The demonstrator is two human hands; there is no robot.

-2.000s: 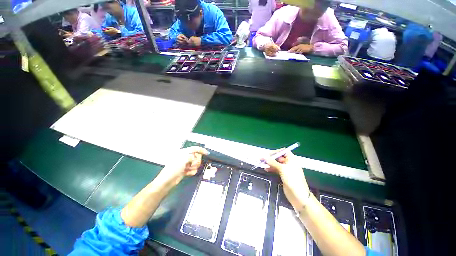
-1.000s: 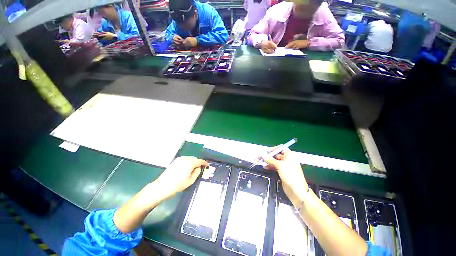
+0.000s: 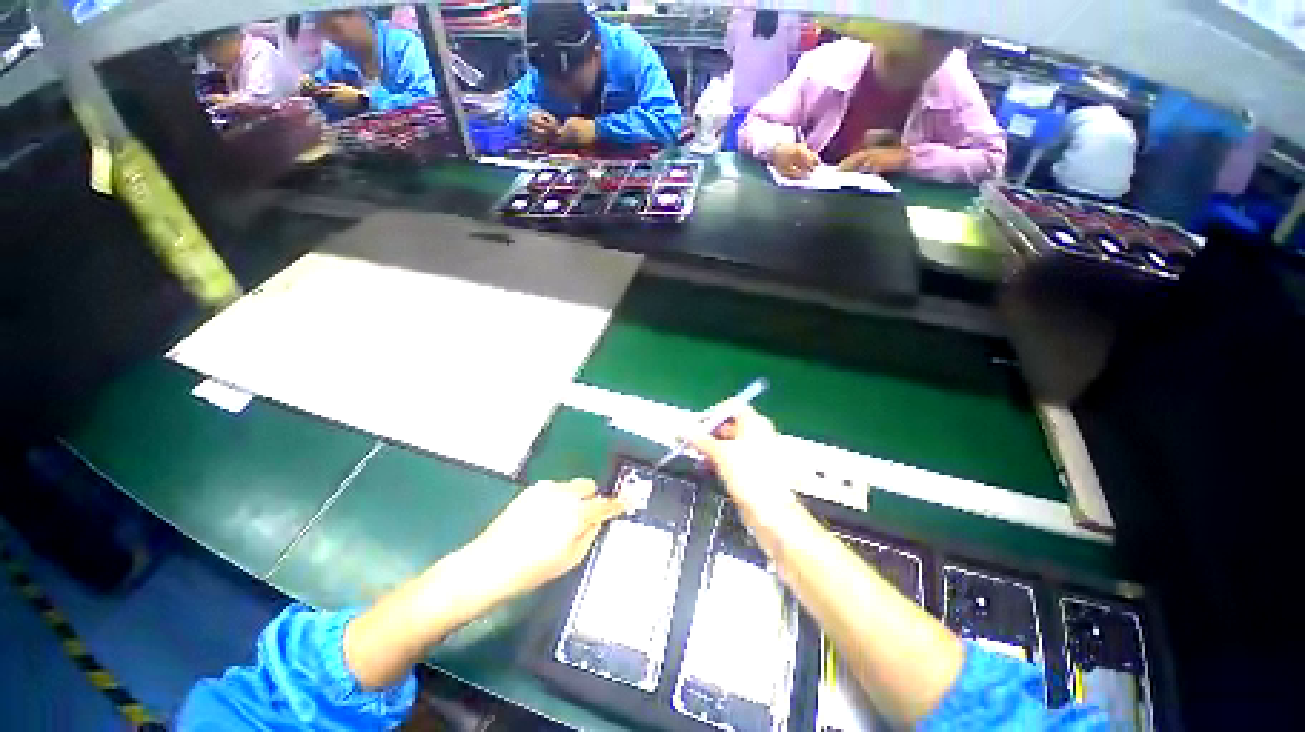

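Note:
Several phone housings with white centres and black upper ends lie in a row in a black foam tray (image 3: 541,661). My left hand (image 3: 551,526) has its fingertips at the top of the leftmost housing (image 3: 618,601), by a small pale piece (image 3: 634,489); whether the fingers grip it cannot be told. My right hand (image 3: 740,441) holds a slim pen-like tool, perhaps tweezers (image 3: 713,419), its tip pointing down-left near the top of that housing. My right forearm covers part of the second and third housings.
A large white board (image 3: 401,343) lies at bench left, with a small white piece (image 3: 222,395) by its edge. A white strip (image 3: 837,479) lies along the recessed green belt's (image 3: 830,379) white edge. Other trays (image 3: 608,189) and coworkers in blue and pink stand across.
My right hand and the tool have moved left to the leftmost housing's top. The second housing's top is now partly covered by my forearm. A pale strip now shows right of my right hand.

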